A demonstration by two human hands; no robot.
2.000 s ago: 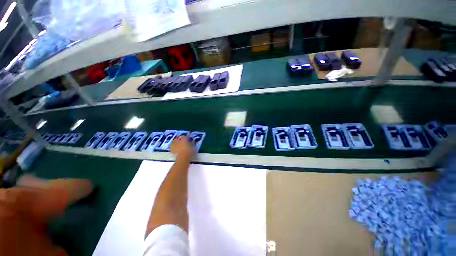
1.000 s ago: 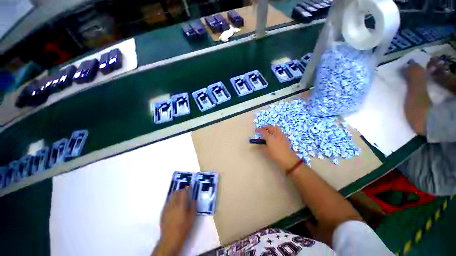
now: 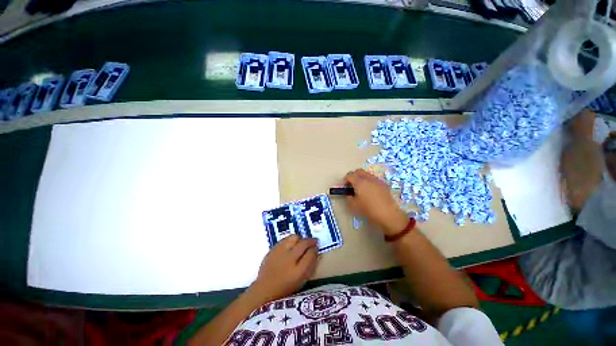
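Two housings with light-blue rims lie side by side, the right one (image 3: 320, 221) on the brown cardboard, the left one (image 3: 279, 223) at the border of the white sheet. My left hand (image 3: 290, 262) rests with its fingers on their lower edges. My right hand (image 3: 370, 196) is at the left edge of the pile of light-blue inserts (image 3: 432, 172). It holds a short black hand tool (image 3: 342, 191) that sticks out to the left. Whether its fingertips also hold an insert cannot be told.
A white sheet (image 3: 155, 203) lies left on brown cardboard (image 3: 311, 145). A clear bag of inserts (image 3: 513, 118) and a white ring (image 3: 582, 54) stand at right, by a slanted post. The green conveyor (image 3: 169, 40) carries more housings beyond the bench. Another person's arm (image 3: 582, 162) is at far right.
The view has swung right and down. The left hand has brought two housings from the conveyor onto the bench and moved them right, nearer the right hand. The right hand stays by the pile.
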